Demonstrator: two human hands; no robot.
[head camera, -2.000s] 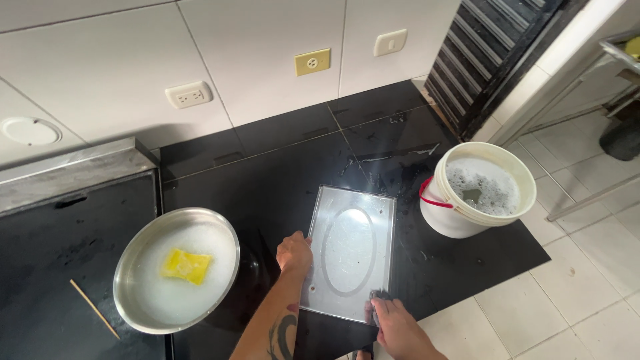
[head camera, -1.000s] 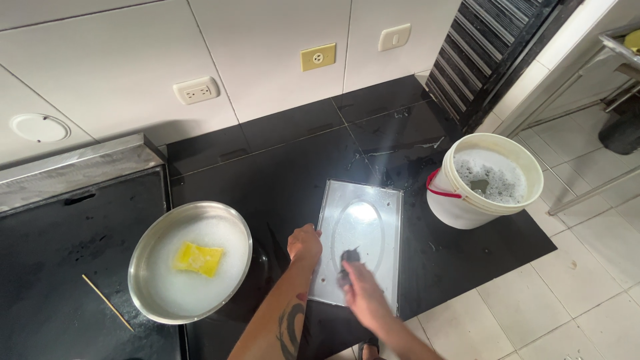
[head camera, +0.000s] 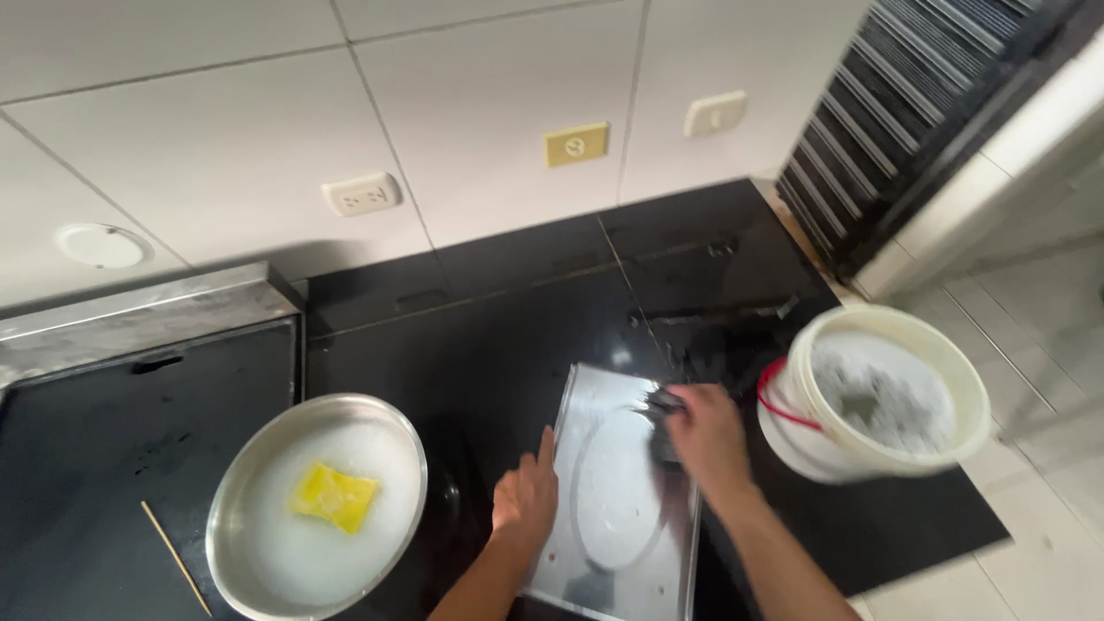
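Observation:
A flat metal panel (head camera: 617, 492) with an oval outline lies on the black tiled countertop (head camera: 509, 345). My left hand (head camera: 528, 492) rests against the panel's left edge, its fingers holding it there. In my right hand (head camera: 709, 431) is a dark scouring pad (head camera: 662, 402), pressed on the panel's upper right part; the hand is blurred. To the left stands a round steel bowl (head camera: 226, 552) of sudsy water, where a yellow sponge (head camera: 335, 498) floats. Right of the panel is a white bucket (head camera: 798, 431) with a red handle and foamy water.
A black griddle-like surface (head camera: 78, 466) with a metal rim is at the left, a thin wooden stick (head camera: 176, 558) lying on it. Wall outlets (head camera: 362, 195) are set in the white tiles behind. A louvered dark metal door (head camera: 897, 112) stands beyond the counter's right end.
My right hand has moved the scouring pad from the panel's lower right corner, over its middle, up to its upper right part. My left hand stays at the left edge.

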